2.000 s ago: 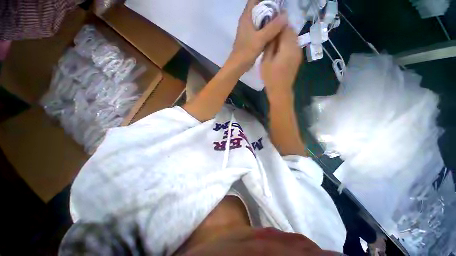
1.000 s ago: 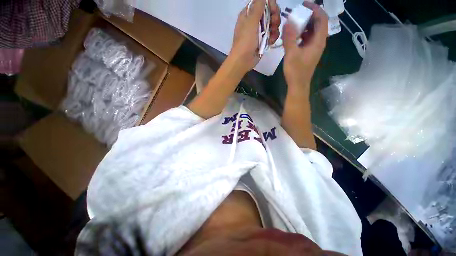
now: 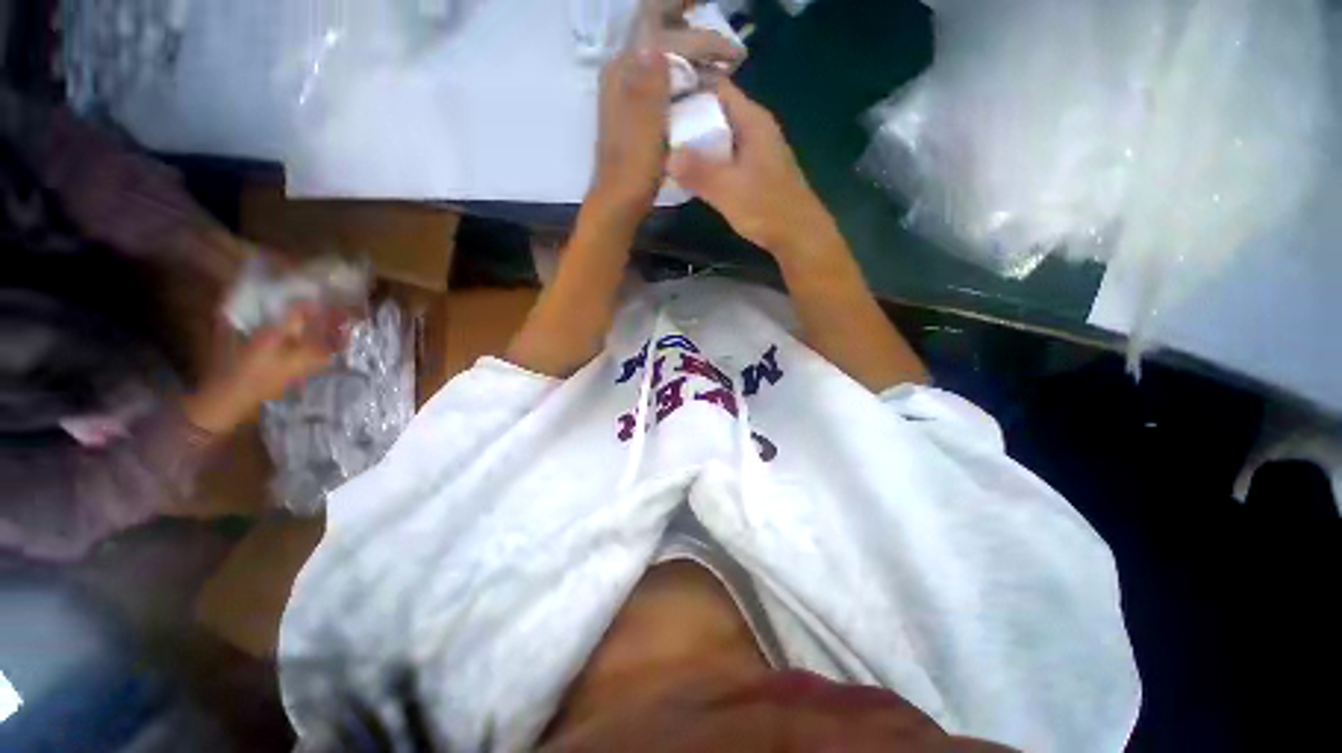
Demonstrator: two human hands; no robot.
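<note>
At the top centre, both of my hands are together over the table edge. My left hand (image 3: pixel 636 125) is closed around a looped white adapter cord (image 3: pixel 680 74), with its fingers curled over the top. My right hand (image 3: pixel 758 174) grips a white power adapter (image 3: pixel 701 127) just below the cord. A second white block-like piece (image 3: pixel 717 25) shows beside my left fingertips; I cannot tell whether it is held. The hands are slightly blurred and partly hide the cord.
Another person's hands (image 3: pixel 280 353) hold a clear bagged bundle over the brown carton (image 3: pixel 353 236) at left, which holds more bundles. White paper (image 3: pixel 442 118) covers the table at upper left. Cloudy poly bags (image 3: pixel 1030 133) are heaped at upper right.
The view has turned. My right hand has brought the adapter against the cord in my left hand. Another person's arms have come in over the carton.
</note>
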